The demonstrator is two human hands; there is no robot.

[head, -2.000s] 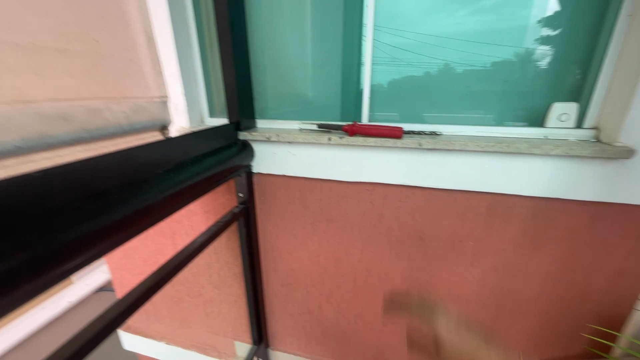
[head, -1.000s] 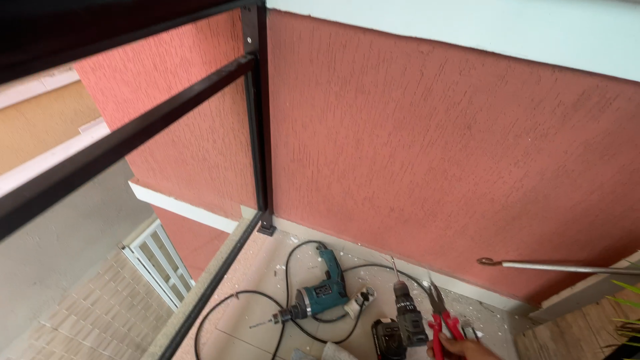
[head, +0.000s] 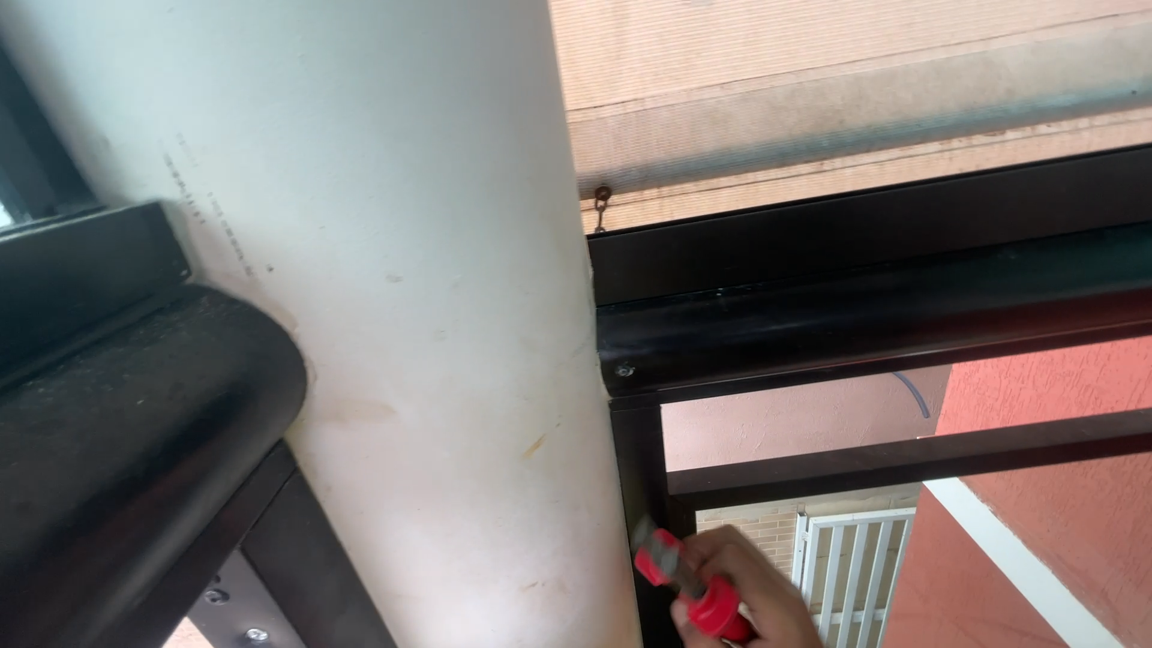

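Observation:
Low in the head view, right of the white column (head: 432,360), my right hand (head: 760,585) is closed around red-handled pliers (head: 718,610). The pliers are tilted, with one end toward the upper left, and they are blurred. Behind them stands the black metal railing post (head: 637,468); whether the tool touches it, I cannot tell. My left hand is out of the picture.
A rounded black handrail (head: 837,315) meets the column on the right; another black rail (head: 153,414) meets it on the left. Beyond the railing are a white barred gate (head: 855,571) and a red textured wall (head: 1044,531).
The view has swung from the windowsill and the floor with drills to the column and railing. The red pliers are in my hand both one second ago and now.

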